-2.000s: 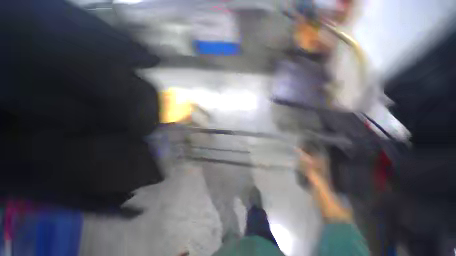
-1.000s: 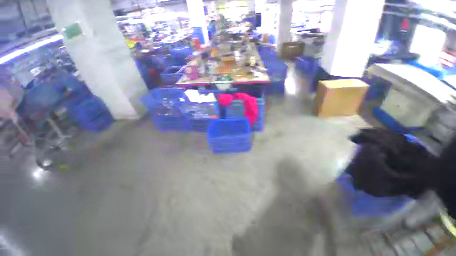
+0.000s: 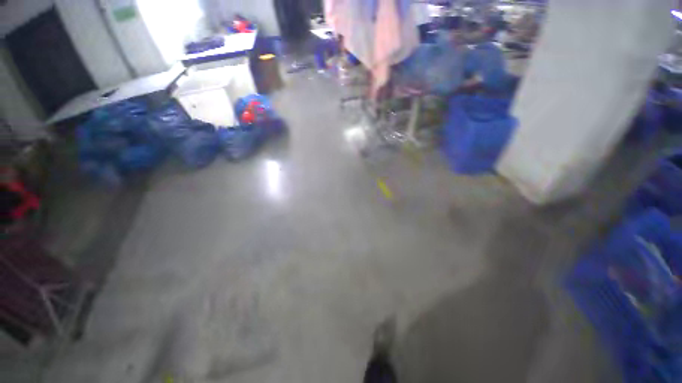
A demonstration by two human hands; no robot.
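Neither of my hands is in the picture. Nearest in front of me is the grey factory floor [image 3: 299, 247], blurred by motion. A dark, blurred shape, perhaps my foot [image 3: 380, 365], shows at the bottom edge. No jacket can be made out. A shadow falls on the floor at the lower right.
Blue bags [image 3: 146, 142] line the left, below a white-topped table [image 3: 120, 96]. A white pillar [image 3: 591, 97] and blue crates [image 3: 478, 138] stand at the right. More blue crates [image 3: 621, 314] are at the right edge. Pale and pink cloths [image 3: 385, 37] hang at the top.
The view has swung away from the long cluttered table, cardboard box and dark clothes. The pillar, blue bags and hanging cloths now show. The hand seen two seconds ago is gone from the picture.
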